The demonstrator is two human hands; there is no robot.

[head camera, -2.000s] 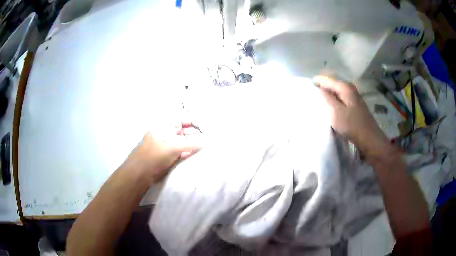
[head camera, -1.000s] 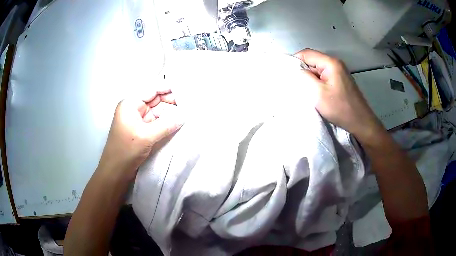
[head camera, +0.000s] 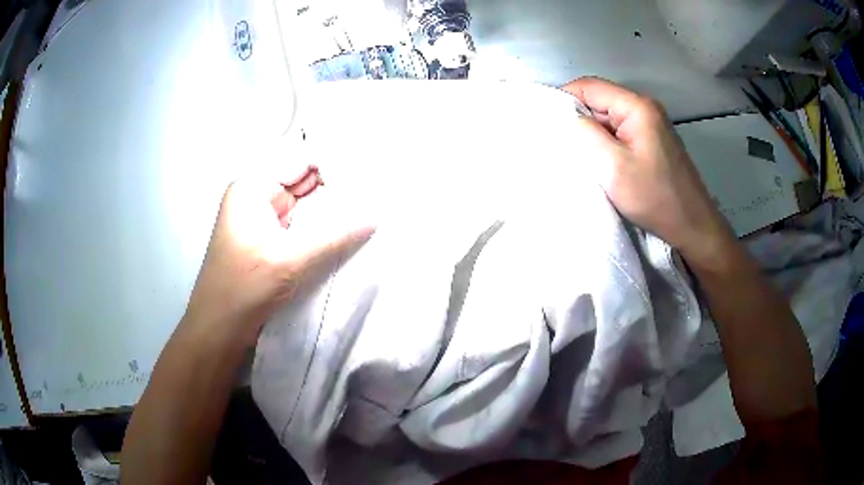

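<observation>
A white garment (head camera: pixel 493 350) lies in large folds from the machine bed down over the table's front edge, its upper part bleached out by the lamp. My left hand (head camera: pixel 270 242) lies on its left edge, thumb on the cloth, fingertips curled at the edge. My right hand (head camera: pixel 639 156) grips its upper right edge between thumb and fingers. The metal plate and foot parts (head camera: pixel 441 38) of the machine show just beyond the cloth's top edge. The needle cannot be made out in the glare.
The white table (head camera: pixel 95 246) has a brown edge at left and ruler marks along the front. The machine head (head camera: pixel 758 33) is at upper right. Pens and a yellow item (head camera: pixel 832 156) stand at the right edge. More pale cloth (head camera: pixel 805 275) lies at right.
The view has shifted, so the machine's metal parts sit higher in the picture. The cloth now covers the area before them. Both hands are raised and set wider apart on the cloth.
</observation>
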